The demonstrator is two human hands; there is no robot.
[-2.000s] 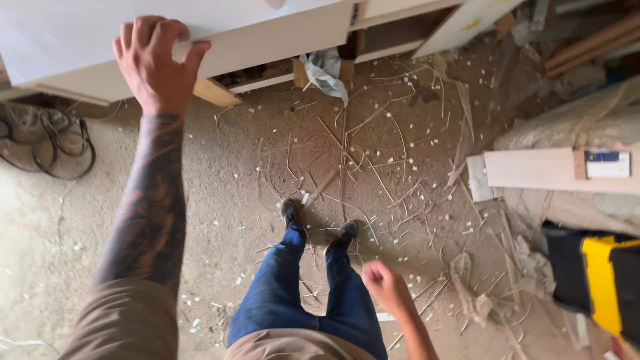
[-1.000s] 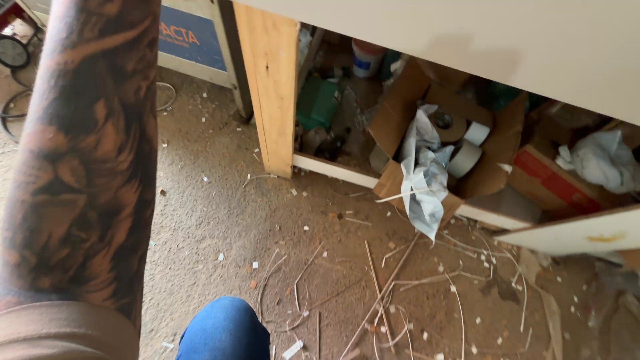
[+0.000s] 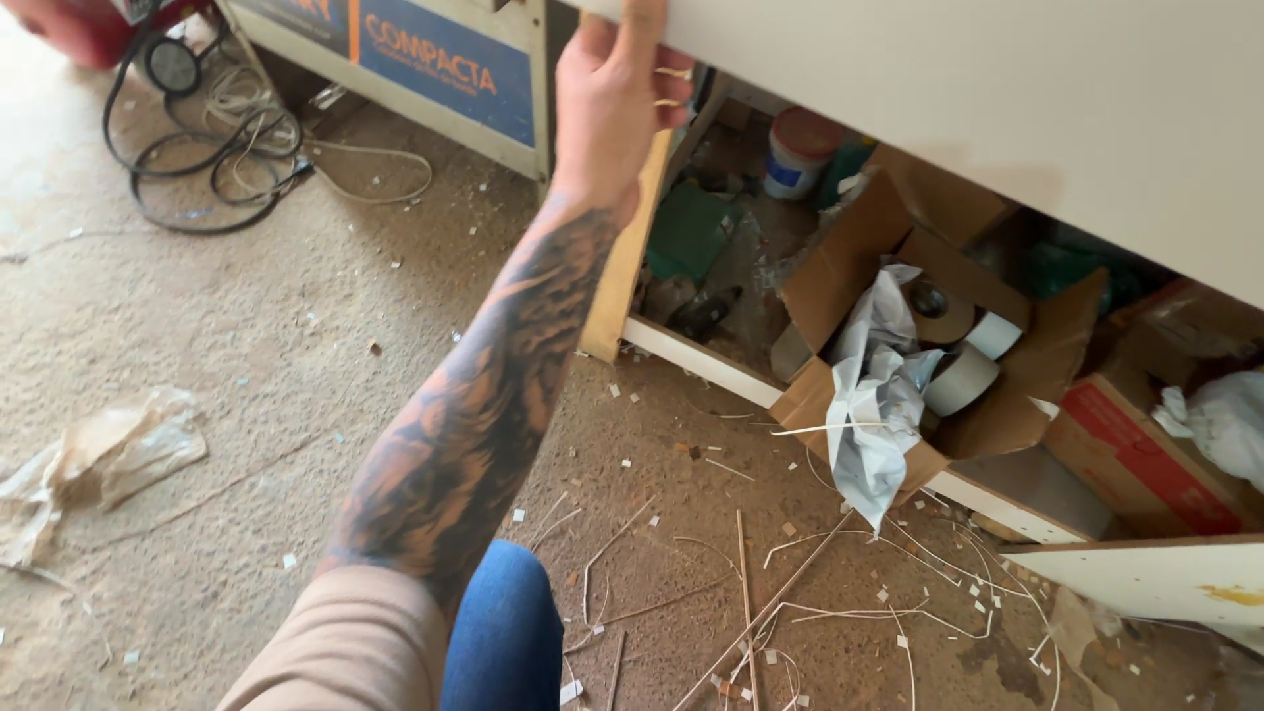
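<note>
My left hand [image 3: 617, 104] is at the top centre, at the left end of a large white panel [image 3: 948, 109]. Its fingers curl around the panel's edge, two ringed fingers showing below it. Behind the wrist, a pale wooden upright [image 3: 632, 257] stands at the open compartment under the panel. In that compartment sits an open cardboard box [image 3: 1052, 395] with rolls of tape [image 3: 963, 380] and crumpled white paper [image 3: 874, 395]. My right hand is out of view.
Coiled cables [image 3: 212, 178] lie at the upper left beside a blue-panelled machine [image 3: 444, 69]. A plastic sheet [image 3: 109, 454] is on the concrete floor. Thin offcut strips [image 3: 750, 602] litter the floor by my knee [image 3: 499, 632]. A low white board [image 3: 1145, 583] juts out at right.
Two seconds ago my left hand was on the white top and my right hand showed at lower right. Now my left hand is at the panel's edge. The view has moved in closer.
</note>
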